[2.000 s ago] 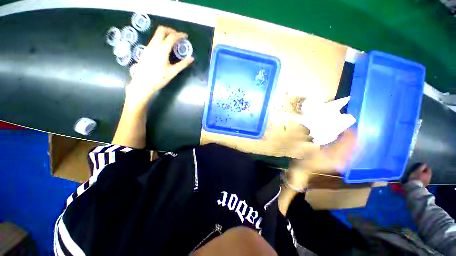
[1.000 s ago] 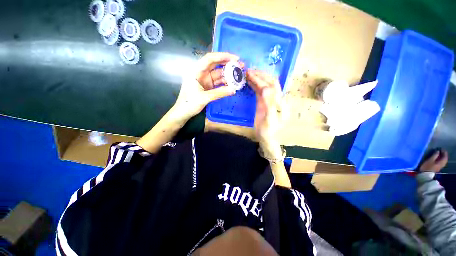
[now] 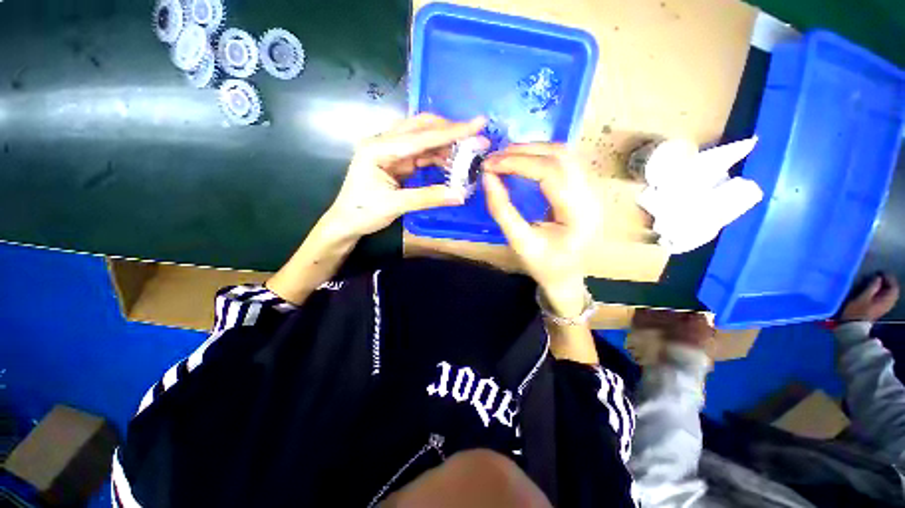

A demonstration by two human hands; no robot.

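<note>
A gear wheel (image 3: pixel 462 167) with white teeth and a dark centre is held on edge over the near part of the small blue tray (image 3: pixel 418 99). My left hand (image 3: pixel 387 174) grips it by its rim between thumb and fingers. My right hand (image 3: pixel 549 203) has thumb and forefinger together at the dark centre; whether a small part is between them cannot be told. A pale silvery cluster of small parts (image 3: pixel 540 89) lies at the tray's far right. Several loose gear wheels (image 3: pixel 238 53) lie on the dark bench at the upper left.
The tray stands on a cardboard mat (image 3: pixel 685 60). Right of it are a small round tub (image 3: pixel 643 157), a crumpled white cloth (image 3: pixel 695 198) and a large blue bin (image 3: pixel 809 179). Another person's grey sleeves (image 3: pixel 861 367) and hands are at the lower right. An open carton (image 3: pixel 174 293) stands below the bench.
My left hand has brought the wheel from the left bench over the tray and turned it on edge. My right hand has come from beside the cloth to the wheel. Another person's second arm has appeared.
</note>
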